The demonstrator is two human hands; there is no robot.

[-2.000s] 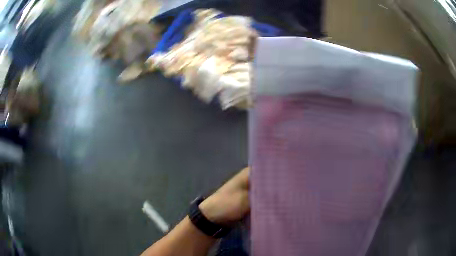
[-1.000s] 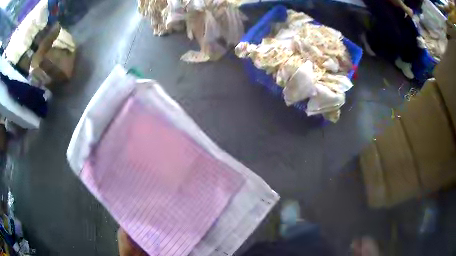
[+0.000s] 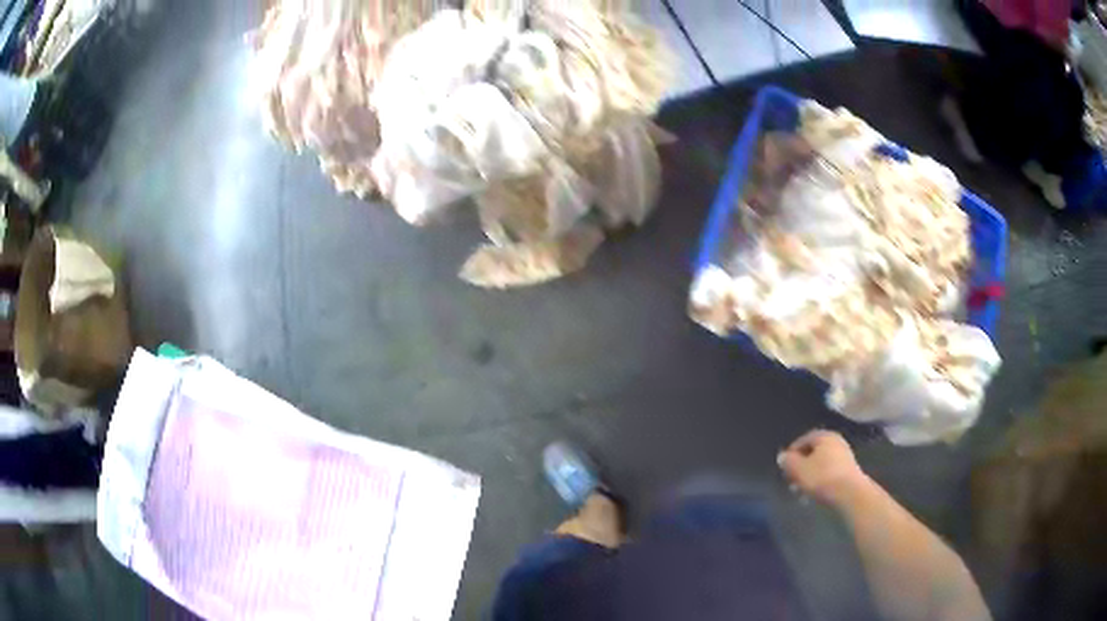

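The record pad, a pink-lilac gridded page (image 3: 279, 510) on wider white backing sheets (image 3: 431, 516), is tilted at the lower left. A small green bit shows at its top corner. My left hand is not visible; no fingers show around the pad. My right hand (image 3: 826, 466) is at the lower right, below the blue crate and apart from it. Its fingers are loosely curled, with no clear object in them; the fingertips are slightly blurred.
The blue crate (image 3: 726, 200) is heaped with floral cloth. Floral bundles (image 3: 486, 134) lie at the top centre. Cartons stand at the left (image 3: 97, 334) and lower right (image 3: 1050, 485). A person's dark-clothed legs (image 3: 1026, 91) are at the upper right. My shoe (image 3: 571, 473) is on the grey floor.
The pad has moved left and lower in the picture. The fingers below it have left view. My right hand now shows clearly. The crate appears lower and further right, and the bundles larger.
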